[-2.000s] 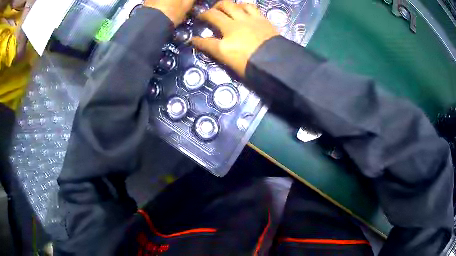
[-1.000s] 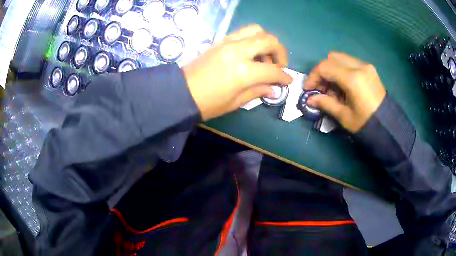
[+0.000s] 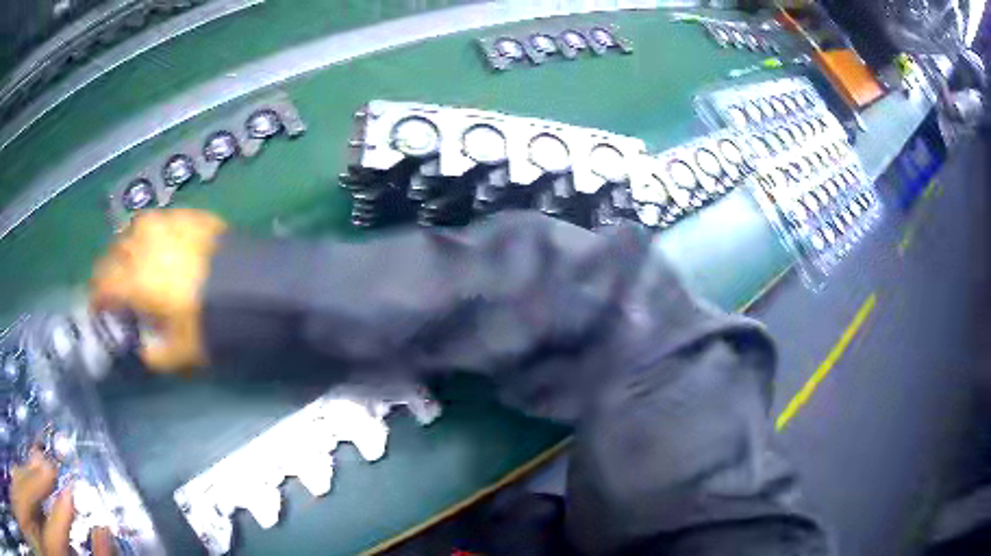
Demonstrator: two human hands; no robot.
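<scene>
A bright mounting plate (image 3: pixel 310 454) lies on the green mat, its toothed edge towards me; glare hides whether its openings are filled. At the far left a clear blister tray (image 3: pixel 114 489) with round parts is cut off by the picture's edge. My right hand (image 3: pixel 158 291) is blurred at the tray's upper end, its fingers towards the tray; whether it holds a part cannot be told. My left hand (image 3: pixel 44 508) is low at the left edge over the tray, partly cut off; its grip is unclear.
A stack of plates (image 3: pixel 489 147) stands beyond my right sleeve. Filled plates lie at the upper left (image 3: pixel 201 158) and at the top (image 3: pixel 554 46). More plates (image 3: pixel 701 168) and a second filled tray (image 3: pixel 810 179) are at the right, by the bench edge.
The view has swung right, bringing the stack and far plates in. Both hands have left the plate and are at the tray on the left.
</scene>
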